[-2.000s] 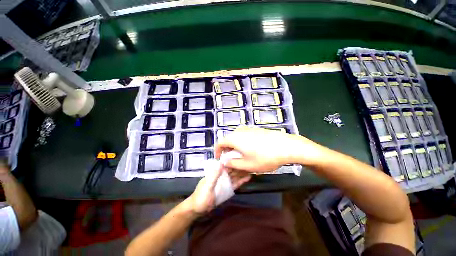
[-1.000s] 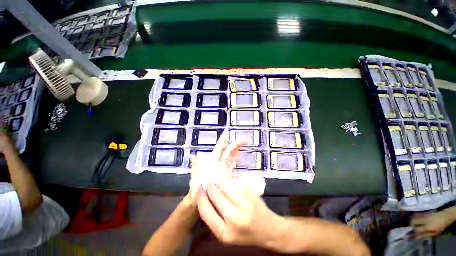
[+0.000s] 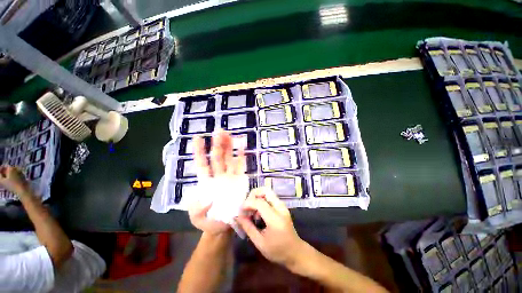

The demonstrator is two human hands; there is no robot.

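The white cloth (image 3: 226, 197) lies around the palm of my left hand (image 3: 219, 171), which is raised over the lower left part of the tray with its fingers spread. The hand is very bright, so its edges blur. My right hand (image 3: 268, 224) pinches the cloth's edge at the left wrist. The whitish blister tray (image 3: 364, 160) holds phone-like units in four columns. Units in the two right columns (image 3: 333, 184) show yellow end strips. Units in the two left columns (image 3: 198, 124) look plain black. Some left units are hidden behind my left hand.
Stacked trays (image 3: 455, 137) stand at right, more (image 3: 458, 252) below bench level. Small silver parts (image 3: 414, 134) lie between. A fan (image 3: 63, 116) and a yellow-ended black cable (image 3: 137, 194) are at left. A tray (image 3: 123, 54) lies beyond the bench edge. A co-worker's arm (image 3: 46, 223) is at left.
My left hand has opened and risen over the tray with the cloth around its palm. My right hand has moved to the left wrist. The view has shifted slightly.
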